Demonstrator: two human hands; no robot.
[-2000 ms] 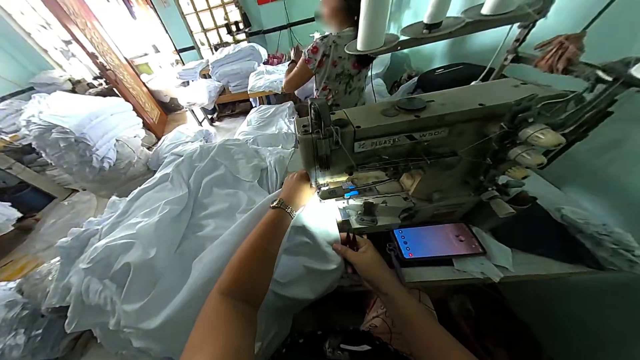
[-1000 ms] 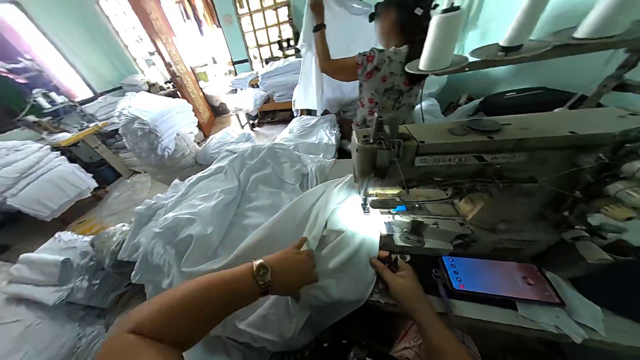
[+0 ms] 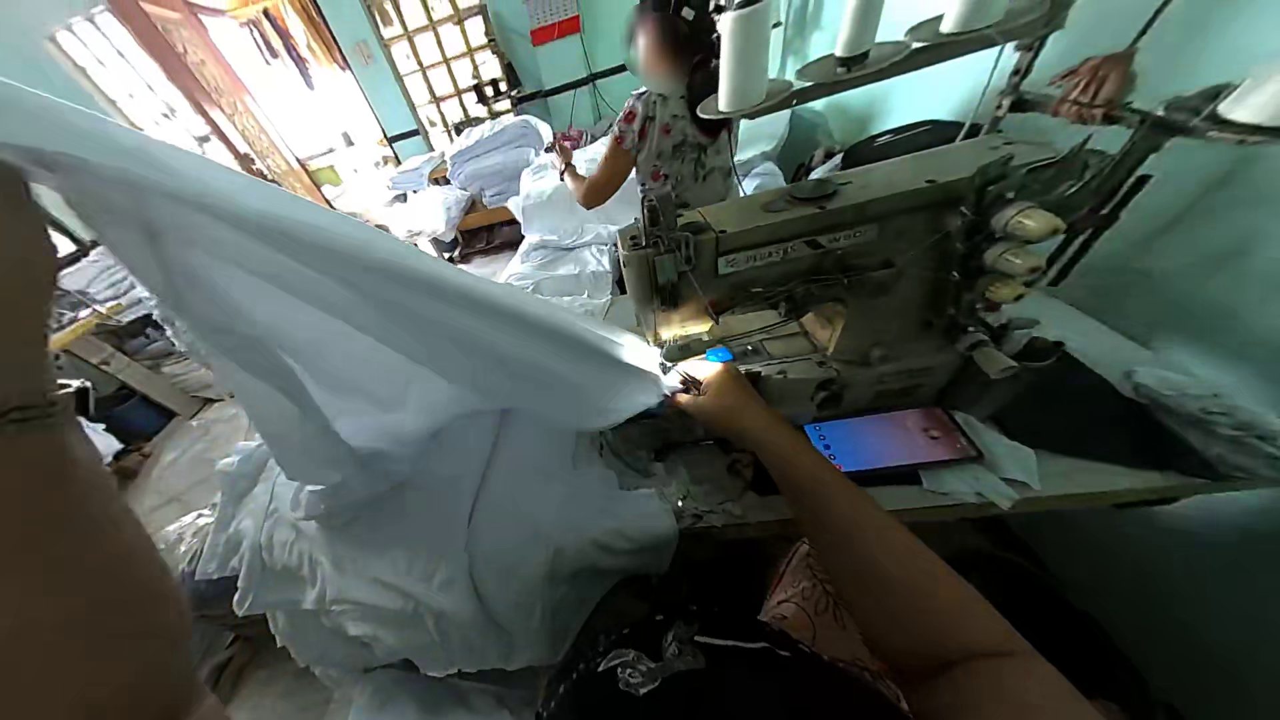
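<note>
White fabric stretches from the upper left edge of the view down to the needle area of an industrial sewing machine. My right hand is at the lit needle area, touching the fabric's tip; a small dark metal tool, perhaps thread snips, shows at its fingers. Beside those fingers is a blue piece on the machine. My left forearm rises along the left edge, but the left hand itself is out of the frame. More white fabric hangs over my side of the table.
A lit smartphone lies on the table right of my right forearm, near white scraps. Thread cones stand above the machine. Behind it, another person is beside piled white fabric. A wooden table edge runs right.
My left arm has swung up and left, and the fabric is now raised and stretched. My right hand has moved to the needle area. The other person's raised arm has come down.
</note>
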